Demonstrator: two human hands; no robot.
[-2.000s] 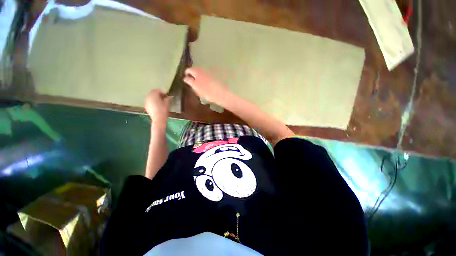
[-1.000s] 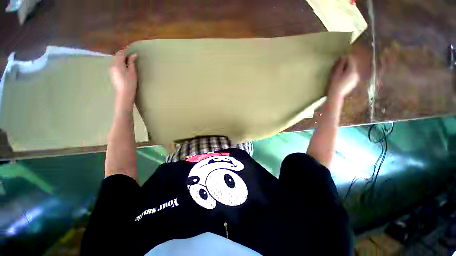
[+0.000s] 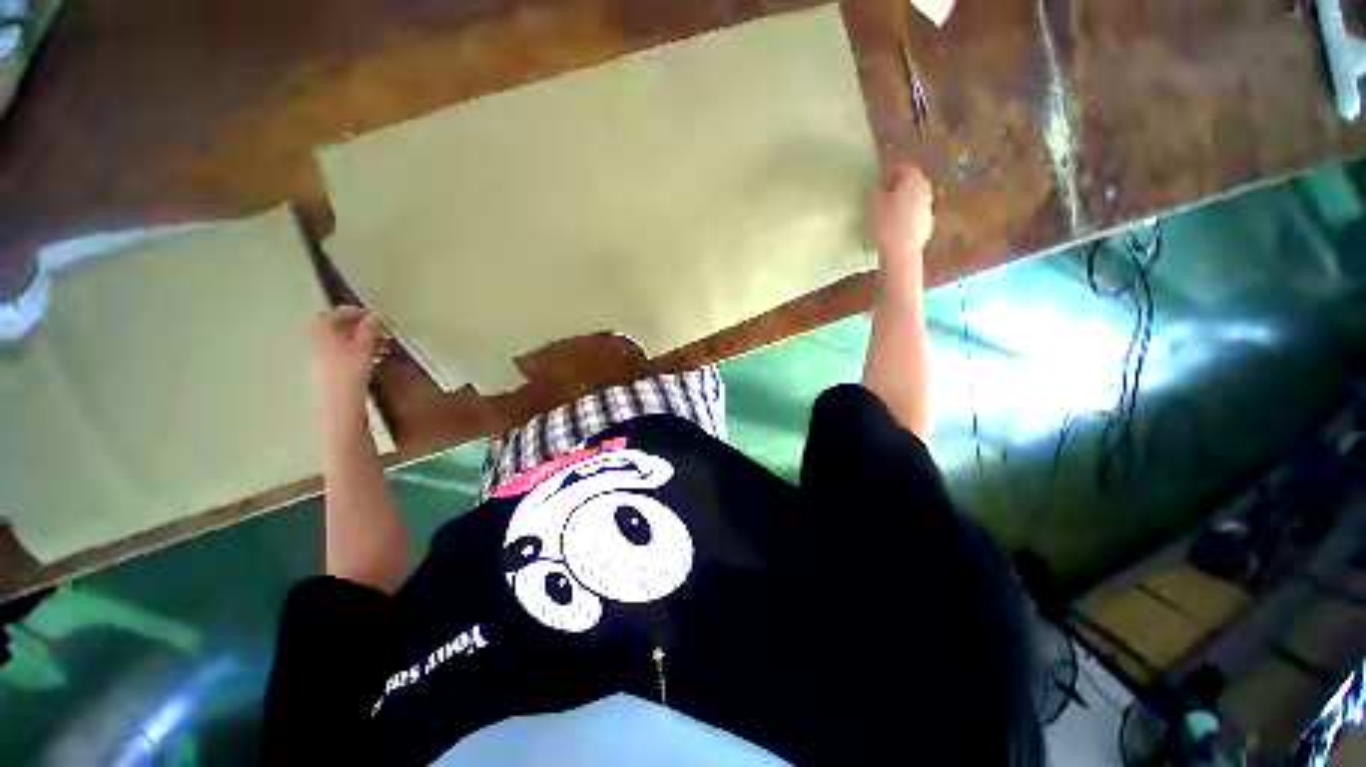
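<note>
A large khaki cut panel [image 3: 599, 195] lies nearly flat before me, with a curved notch in its near edge. My left hand [image 3: 352, 337] pinches its left edge, and my right hand [image 3: 903, 214] holds its lower right edge; the fingertips are small and blurred. Another khaki panel or stack [image 3: 165, 375] lies to the left, with white paper [image 3: 135, 240] showing along its far edge. A narrow gap separates the two.
A thin pointed stick [image 3: 915, 90] lies right of the panel. A pale card corner [image 3: 935, 9] shows at the top edge. A white fitting [image 3: 1338, 60] is at the far right of the brown table [image 3: 989, 165]. Cables [image 3: 1139, 277] hang below the table edge.
The lifted khaki sheet has been lowered and now lies nearly flat. My right hand has moved left in view. The view has turned, so the table edge slopes upward to the right.
</note>
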